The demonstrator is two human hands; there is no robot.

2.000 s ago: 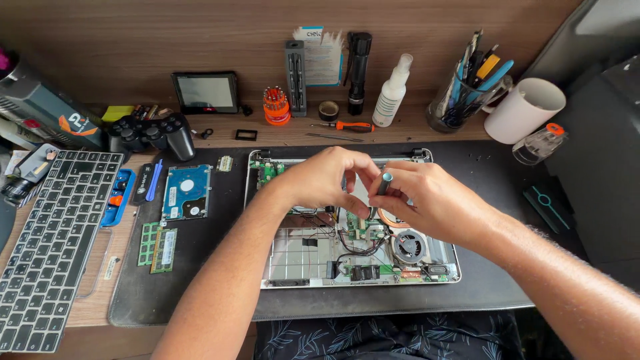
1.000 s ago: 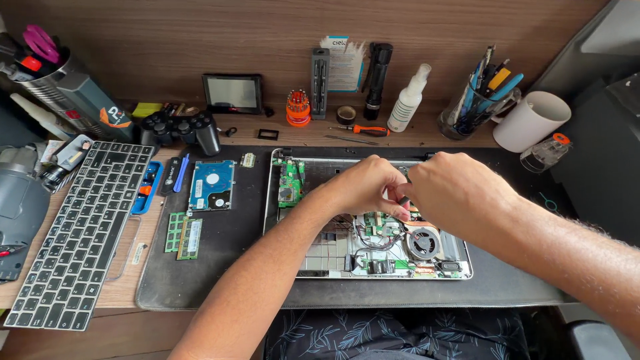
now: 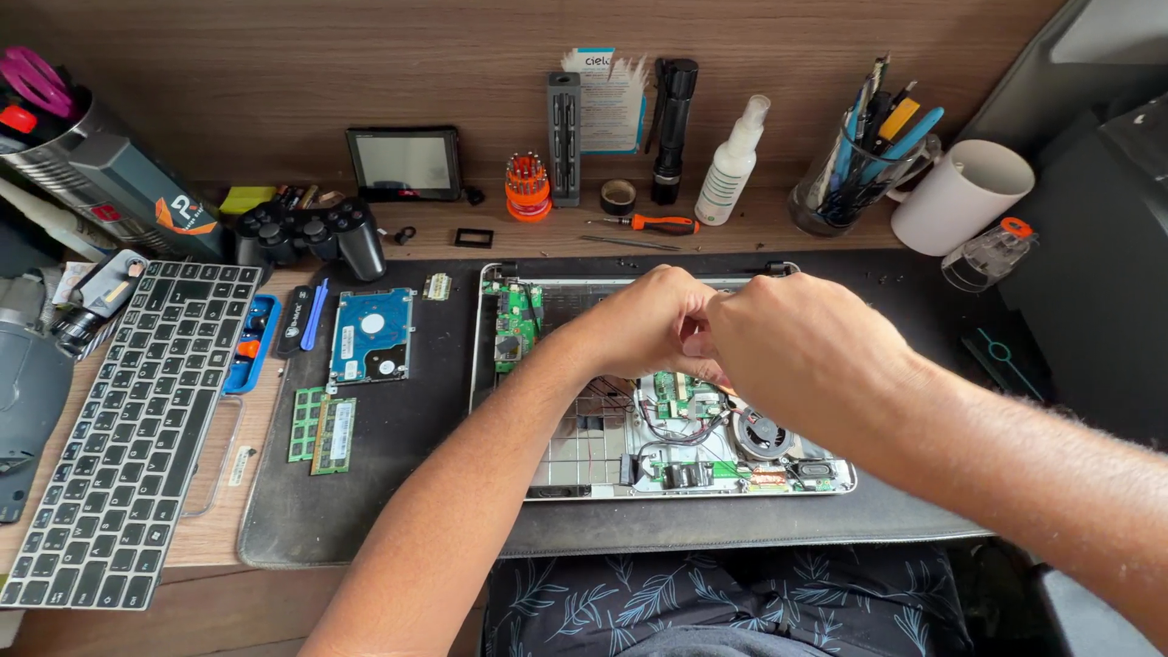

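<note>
An opened laptop base point(image 3: 566, 491) lies on the black desk mat, its circuit boards, cables and round cooling fan point(image 3: 762, 433) exposed. Over its upper right part my left hand point(image 3: 662, 319) and my right hand point(image 3: 803, 338) meet, fingers bent together. The backs of the hands hide the fingertips, so whatever they hold cannot be seen. Left of the laptop lie a hard drive point(image 3: 372, 336), two memory modules point(image 3: 332, 436), a small card point(image 3: 437, 287) and a blue plastic pry tool point(image 3: 315, 315).
A loose keyboard point(image 3: 137, 429) lies at the left near a game controller point(image 3: 310, 235). Behind the mat stand an orange bit holder point(image 3: 527, 190), a flashlight point(image 3: 673, 132), a spray bottle point(image 3: 733, 164) and a white mug point(image 3: 963, 196). An orange-handled screwdriver point(image 3: 662, 224) lies there. Small screws dot the mat's upper right.
The dark, teal-topped tool seen in my right hand two seconds ago is now hidden. My right hand has turned so its back faces the camera. The view has shifted somewhat.
</note>
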